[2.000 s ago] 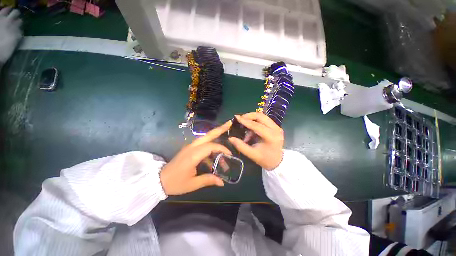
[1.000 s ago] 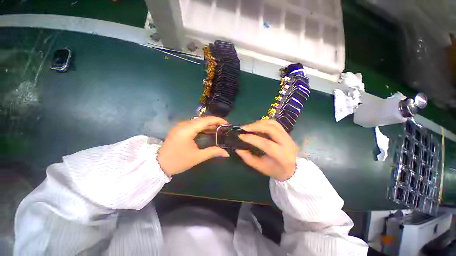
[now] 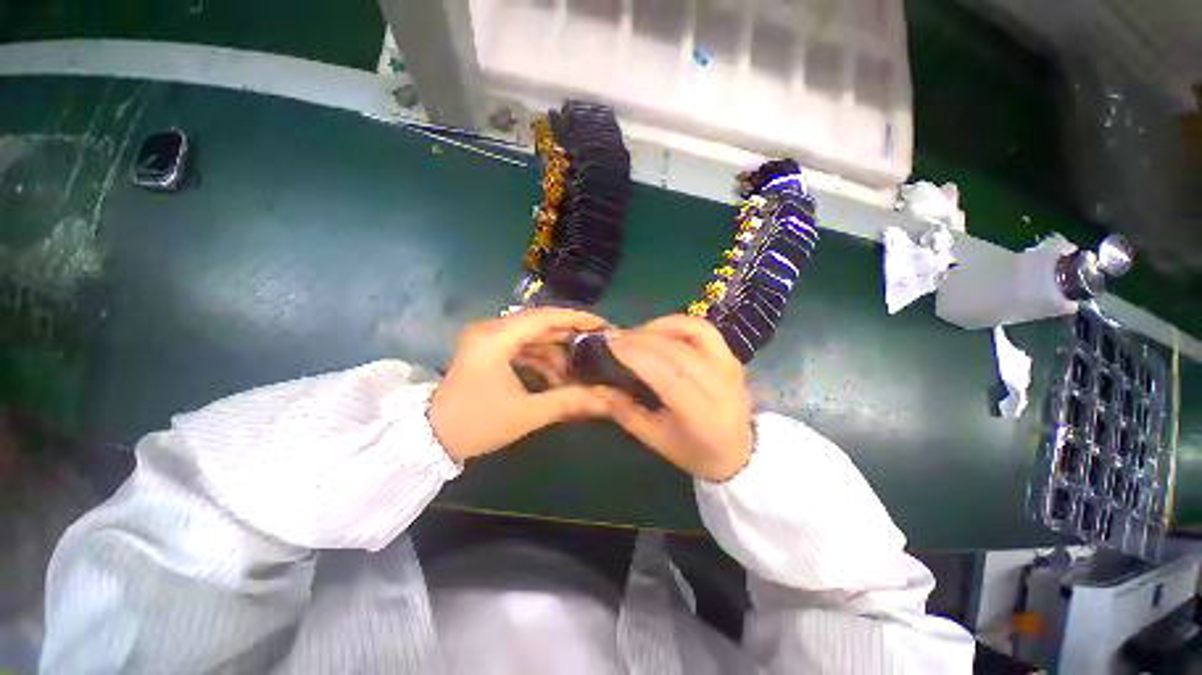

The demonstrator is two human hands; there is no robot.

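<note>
My left hand and my right hand meet at the near middle of the bench. Together they hold a small dark watch unit with a silvery rim. My fingers cover most of it, so I cannot tell whether a screen module is seated in it. Just behind my hands stand two curved stacks of dark screen modules with gold edges. The left stack is nearly all black. The right stack shows blue-violet and white reflections.
A joined watch unit lies far left. A white blister tray and pale post stand behind the rail. At right are crumpled wipes, a white bottle with a metal top, and a case tray.
The camera view has shifted. The silvery-rimmed piece in my left hand and the dark piece in my right were apart; they are now together. My right fingers have closed in over them.
</note>
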